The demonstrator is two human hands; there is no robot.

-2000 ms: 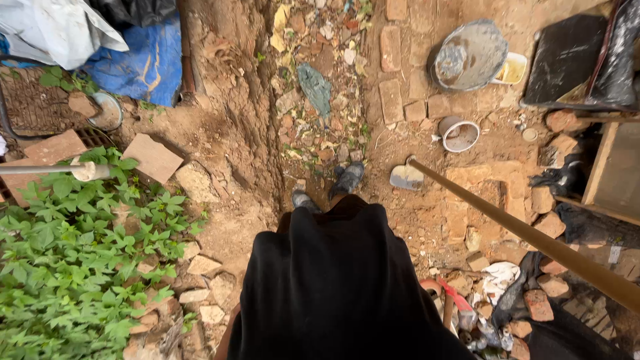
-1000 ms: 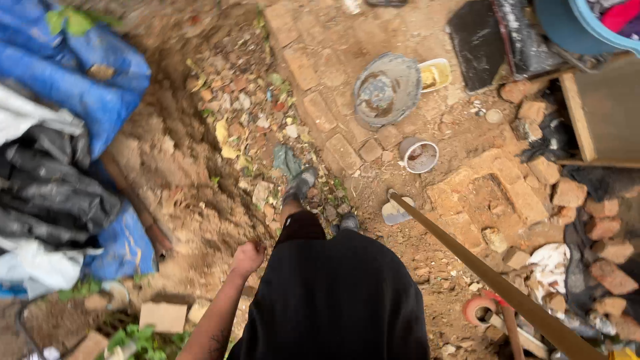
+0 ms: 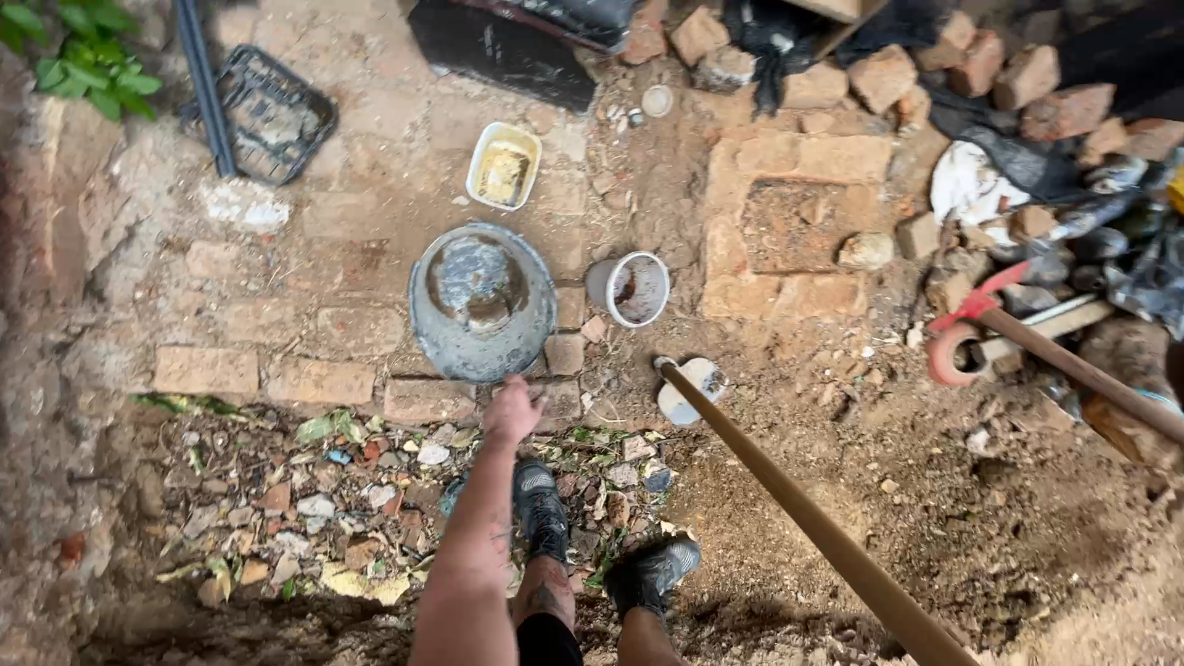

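My left hand (image 3: 513,410) reaches to the near rim of a grey, mud-stained bucket (image 3: 486,301); its fingers are at the rim, and whether they grip it I cannot tell. The bucket holds some murky residue at its bottom. Right of it a small white plastic pail (image 3: 631,289) lies tilted with dark residue inside. A long-handled hoe (image 3: 795,490) with a pale blade stands on the dirt, its handle running to the lower right. Behind the bucket is a white rectangular tub (image 3: 504,166) with yellowish residue. My right hand is out of view.
A brick edge (image 3: 324,381) borders a strip of rubble and leaves around my shoes (image 3: 541,509). A square brick frame (image 3: 800,291) lies right of the pail. A red-headed tool with a wooden handle (image 3: 1073,361) is at the right, by loose bricks (image 3: 883,76). A black crate (image 3: 277,116) is upper left.
My left hand, beside my body one second ago, now reaches out to the bucket's rim. The view has turned and come closer to the bucket.
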